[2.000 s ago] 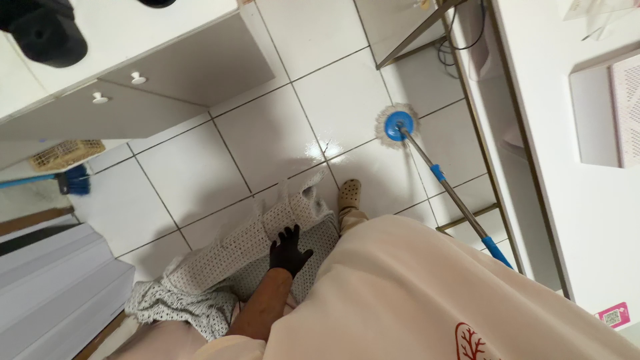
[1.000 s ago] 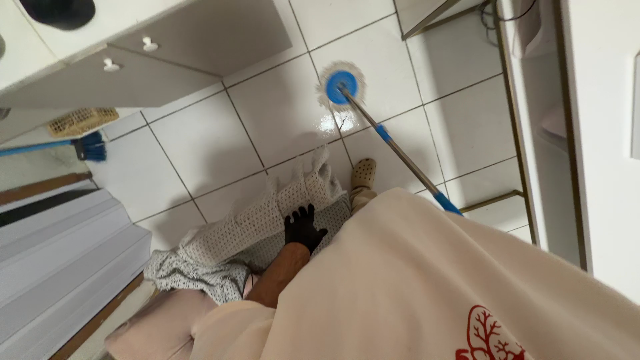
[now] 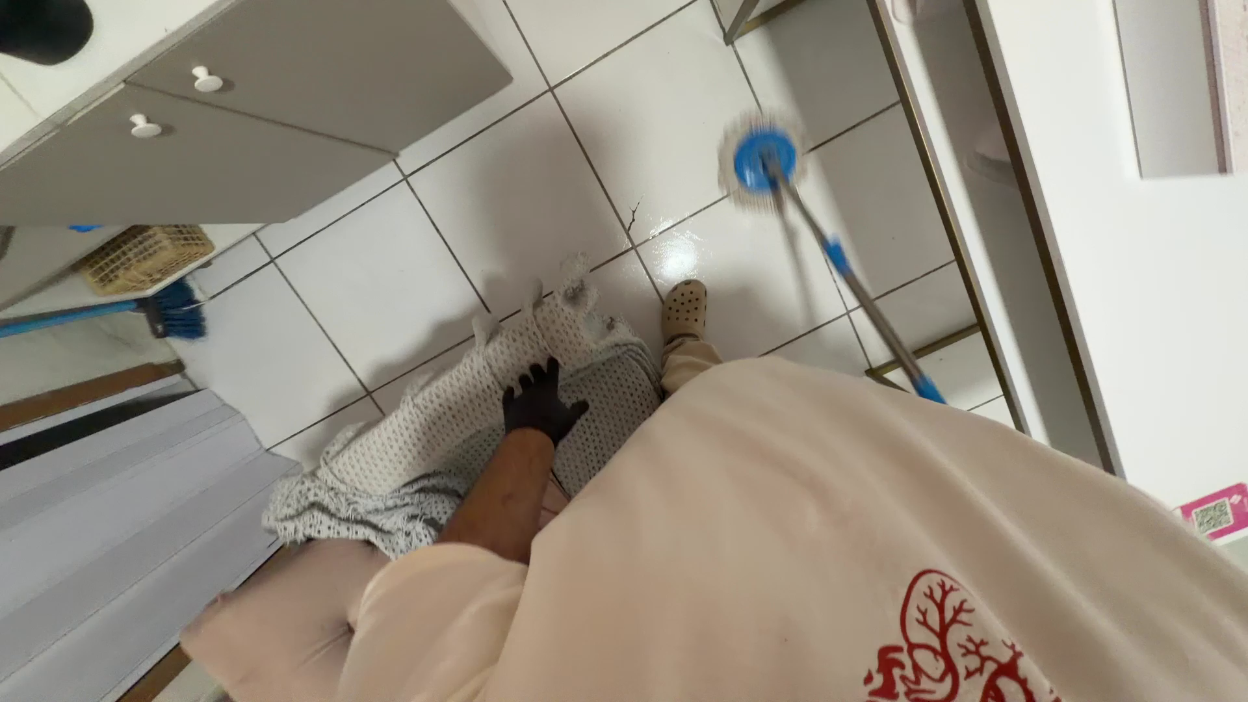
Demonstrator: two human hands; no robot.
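My left hand [image 3: 542, 402], in a black glove, rests with its fingers spread on a cream and grey openwork knitted blanket [image 3: 419, 429]. The blanket is bunched beside my leg, over a pinkish upholstered seat [image 3: 283, 614]. A round mop [image 3: 765, 161] with a blue hub and pale fringe lies against the white tiles at upper right. Its metal handle with blue joints [image 3: 873, 312] slopes down behind my beige shirt [image 3: 780, 526]. My right hand is not in view, so what it holds is hidden.
Grey cabinet doors [image 3: 263, 127] with white knobs stand at upper left. Below them are a woven basket [image 3: 146, 255] and a blue broom [image 3: 175, 310]. A metal-framed white unit [image 3: 1102, 292] runs along the right. My foot wears a beige clog [image 3: 684, 310]. One floor tile [image 3: 624, 185] shows a dark crack.
The mop head first moved left across the tiles, then back to the right. My gloved left hand has stayed on the blanket with its fingers spread.
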